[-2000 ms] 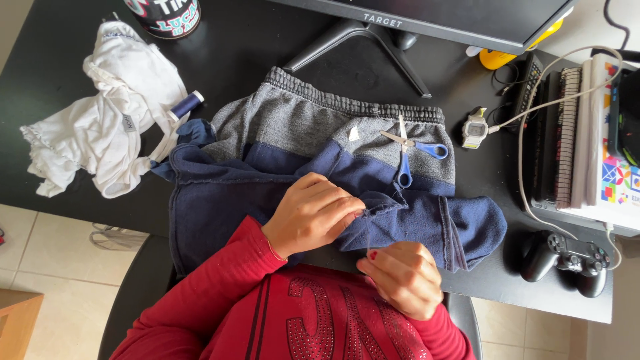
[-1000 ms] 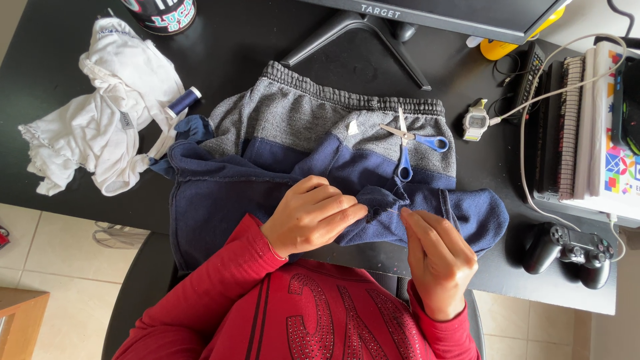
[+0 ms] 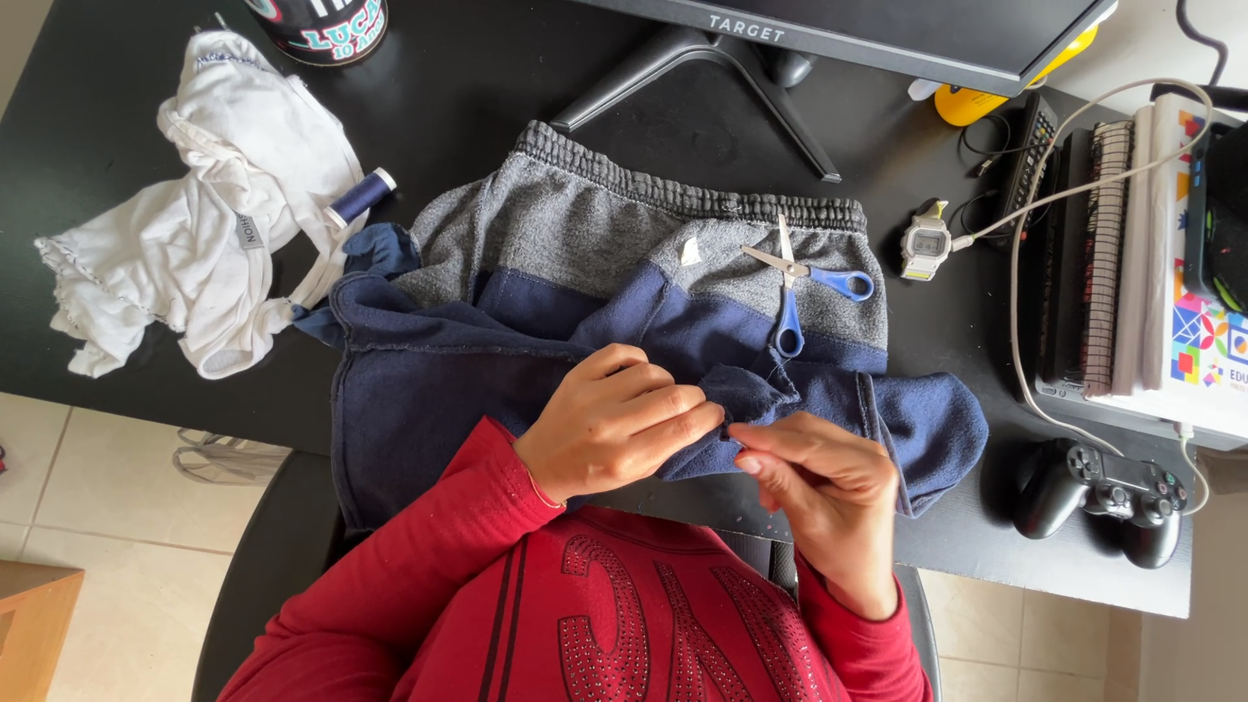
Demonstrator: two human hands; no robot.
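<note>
Gray and navy fleece pants point(image 3: 429, 409) with an elastic waistband lie across the black desk. My left hand point(image 3: 619, 424) grips a gathered edge of the navy fabric near its front. Close against it, my right hand point(image 3: 824, 483) pinches at the same edge with thumb and forefinger; whether it holds a needle or thread is too small to tell. Small scissors point(image 3: 792, 273) with blue handles rest spread apart on the pants, beside a small white scrap point(image 3: 690, 252). A spool of navy thread point(image 3: 361, 198) lies at the left on a white garment point(image 3: 234, 195).
A monitor stand point(image 3: 697, 78) is behind the pants. To the right are a digital watch point(image 3: 924, 242), a white cable, a remote control point(image 3: 1029, 161), notebooks point(image 3: 1109, 263) and a black game controller point(image 3: 1102, 499). A dark printed container point(image 3: 327, 29) stands at the back left.
My right hand was lower and farther from the fabric edge two seconds ago; it has come up beside my left hand. My left hand stays on the fabric.
</note>
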